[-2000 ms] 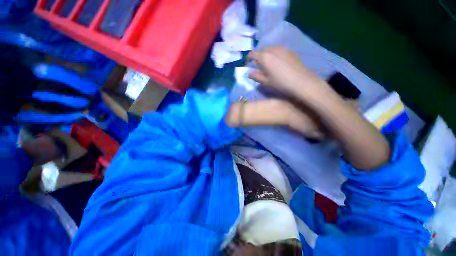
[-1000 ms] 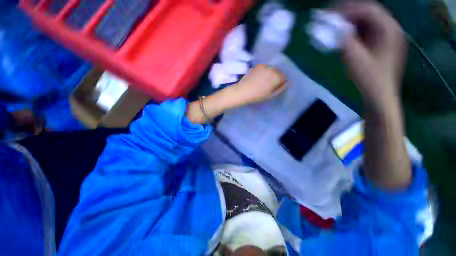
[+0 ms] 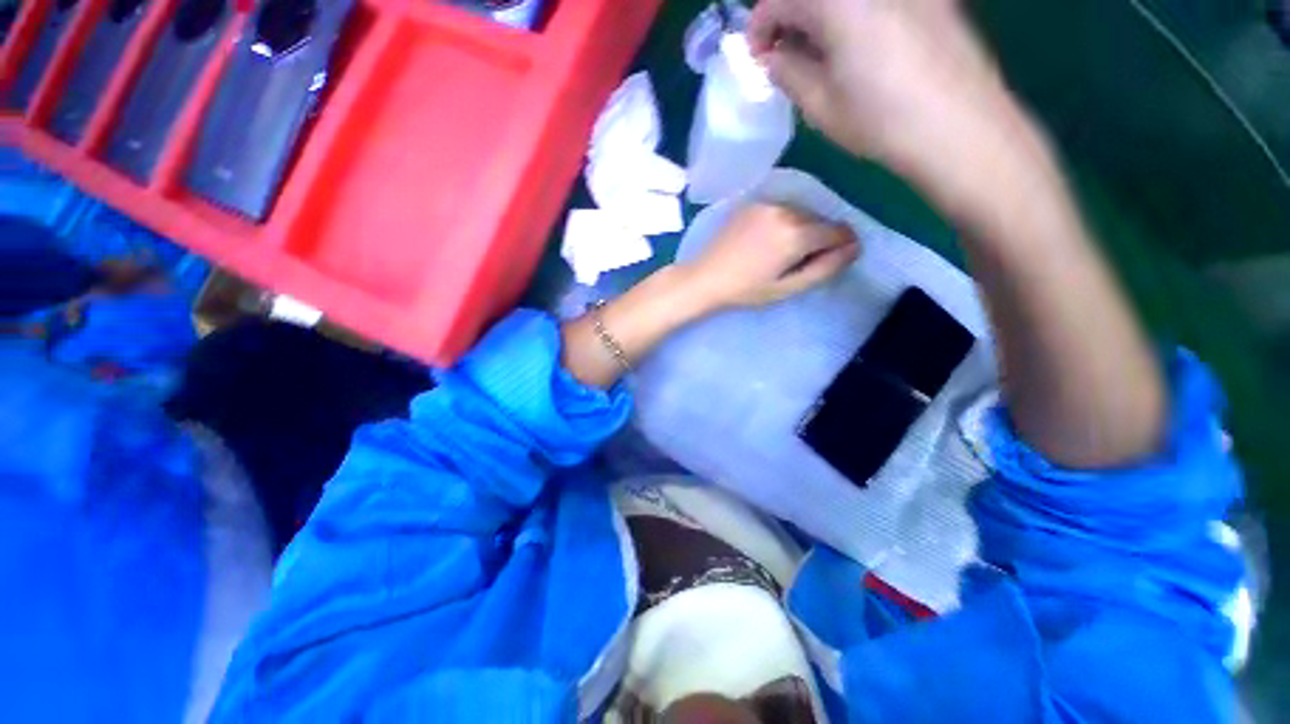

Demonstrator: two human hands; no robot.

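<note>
A black phone (image 3: 866, 422) lies screen up and slanted on the white ribbed mat (image 3: 736, 431), with a thin glint across its middle. My left hand (image 3: 775, 255) rests on the mat's upper left part, fingers curled, with nothing seen in it. My right hand (image 3: 880, 71) is at the top edge, fingertips pinched on a bright white wipe (image 3: 746, 65) at the top of the white bottle (image 3: 739, 142). The wipe is partly hidden by the fingers and blends with the bottle.
A red tray (image 3: 425, 177) at upper left holds several phones (image 3: 262, 120) in cells. White crumpled wipes (image 3: 616, 212) lie between tray and bottle. A partly hidden cardboard box (image 3: 234, 304) is below the tray. Another person's blue sleeve (image 3: 113, 481) is at far left.
My right hand has moved left with the white wipe, to the bottle top. My left hand has shifted slightly right and down. My right forearm and sleeve now cover the banded block's place.
</note>
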